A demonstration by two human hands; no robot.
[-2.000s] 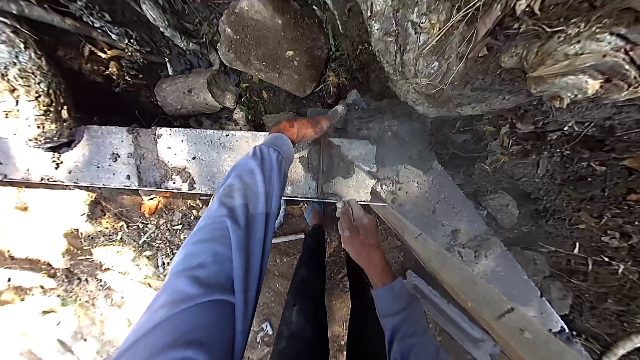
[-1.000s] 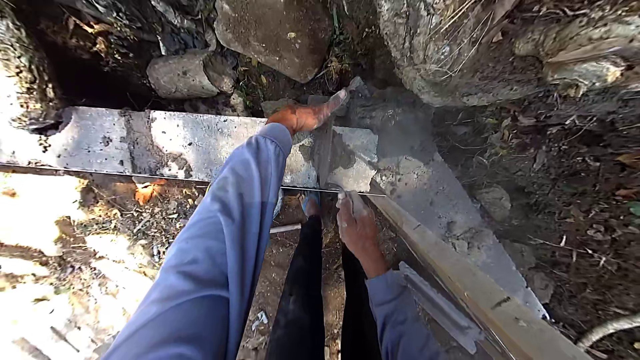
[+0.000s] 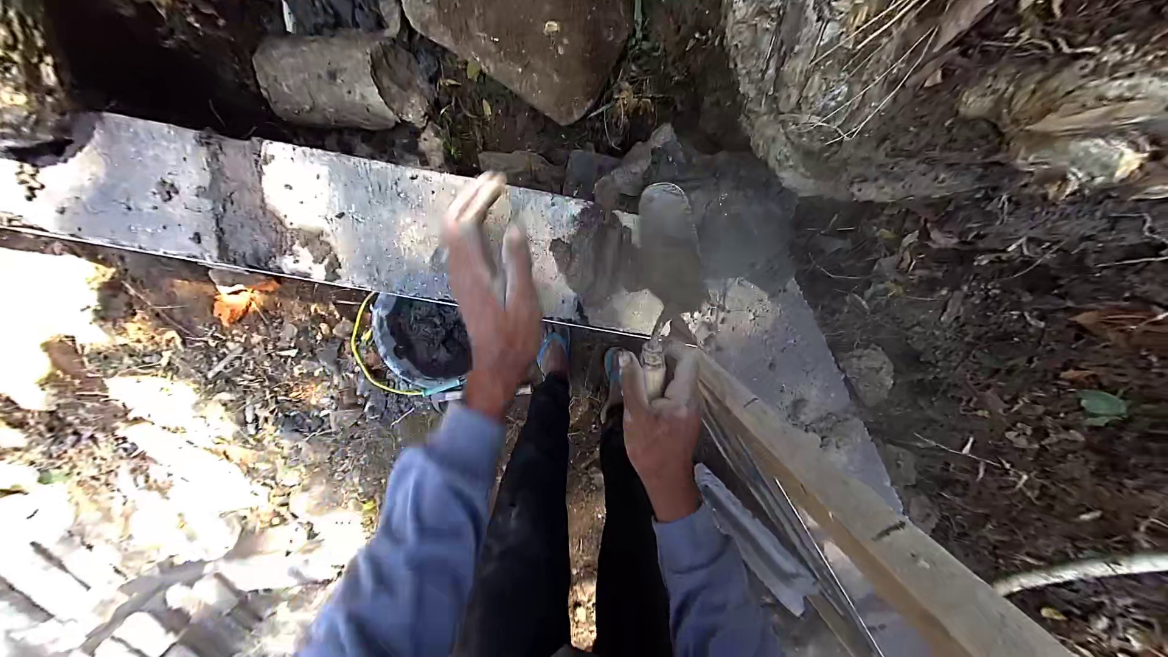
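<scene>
My right hand (image 3: pixel 662 411) grips the wooden handle of a mason's trowel (image 3: pixel 671 242), whose mortar-smeared blade points away over the corner of a low masonry wall (image 3: pixel 383 214). My left hand (image 3: pixel 493 297) is raised over the wall's near edge, blurred, with its fingers apart and nothing in it. A dark wet mortar patch (image 3: pixel 589 255) lies on the wall top just left of the blade. Below my left hand, a bucket (image 3: pixel 424 338) of dark mortar with a yellow rim or cord stands on the ground, partly hidden. A taut string (image 3: pixel 301 278) runs along the wall's near edge.
A long wooden board (image 3: pixel 858 529) runs along the right-hand wall toward the lower right. Large stones (image 3: pixel 538 46) and a cylindrical concrete piece (image 3: pixel 328 80) lie beyond the wall. A rock face (image 3: pixel 821 109) rises at upper right. My sandalled feet stand close to the wall.
My left hand has drawn back from the far side of the wall and opened. My right hand, earlier at the wall's near edge, now holds the trowel. The bucket has come into sight.
</scene>
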